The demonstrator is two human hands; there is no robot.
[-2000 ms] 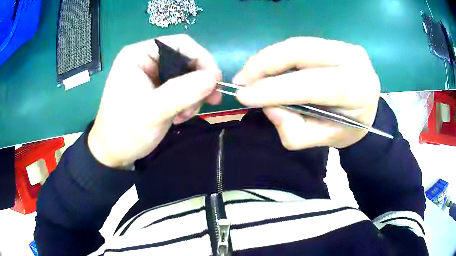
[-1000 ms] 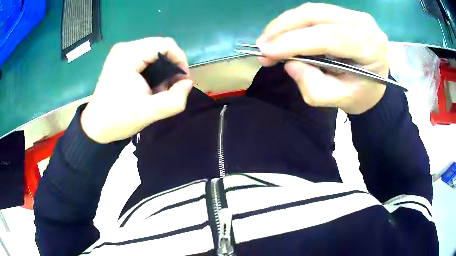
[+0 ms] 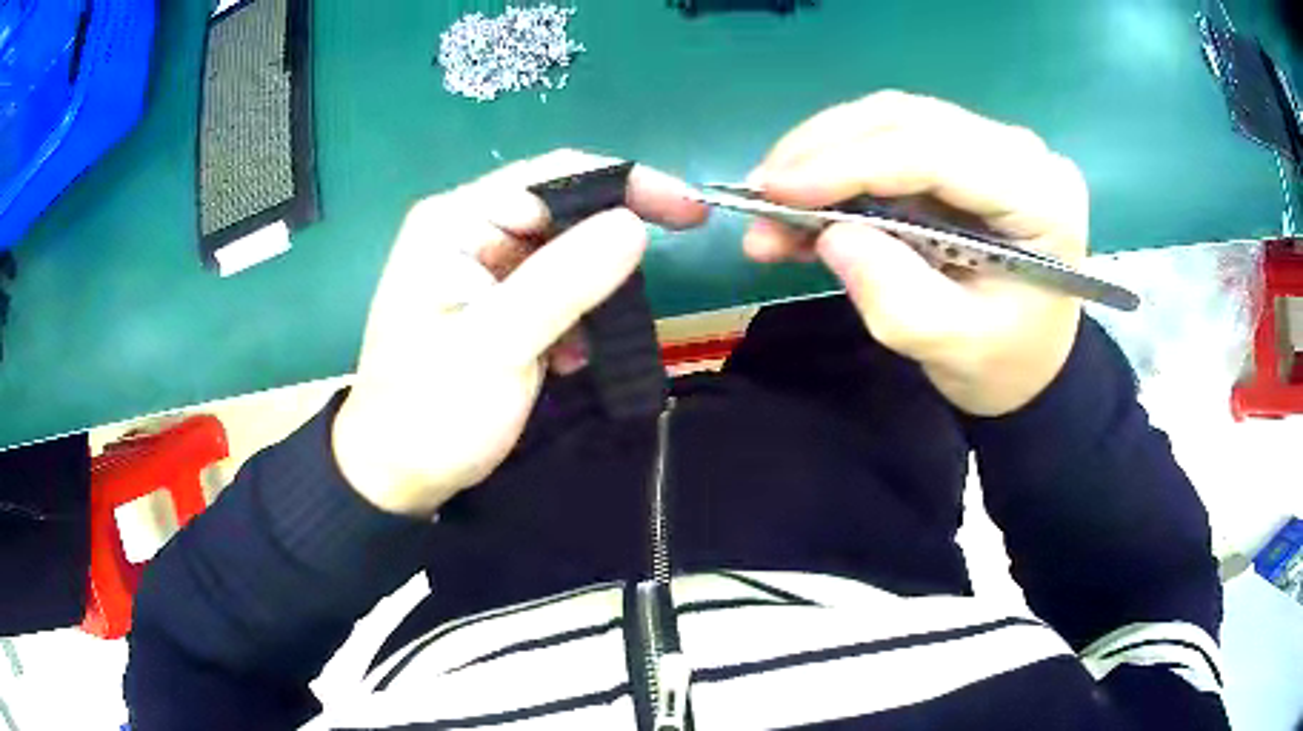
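My left hand (image 3: 486,321) holds a black ribbed band section (image 3: 623,343) between thumb and fingers; one end lies across the fingers and the rest hangs below the thumb. My right hand (image 3: 936,243) holds silver tweezers (image 3: 986,254), with the row of holes on the flat arm showing. The tweezer tips point left and are at my left fingertip, by the band's upper end. Whether the tips hold a small part cannot be seen.
On the green mat (image 3: 386,336) lie a silver parts pile (image 3: 507,52), a black-edged mesh sheet (image 3: 250,129), and dark strips (image 3: 1255,93) at the right. A blue basket (image 3: 72,100) is far left. Red stools (image 3: 200,454) stand below the bench edge.
The band was bunched in my left hand and now hangs out below the thumb. The tweezers have turned to show their flat side and moved back to my left fingers. The silver pile is back in view.
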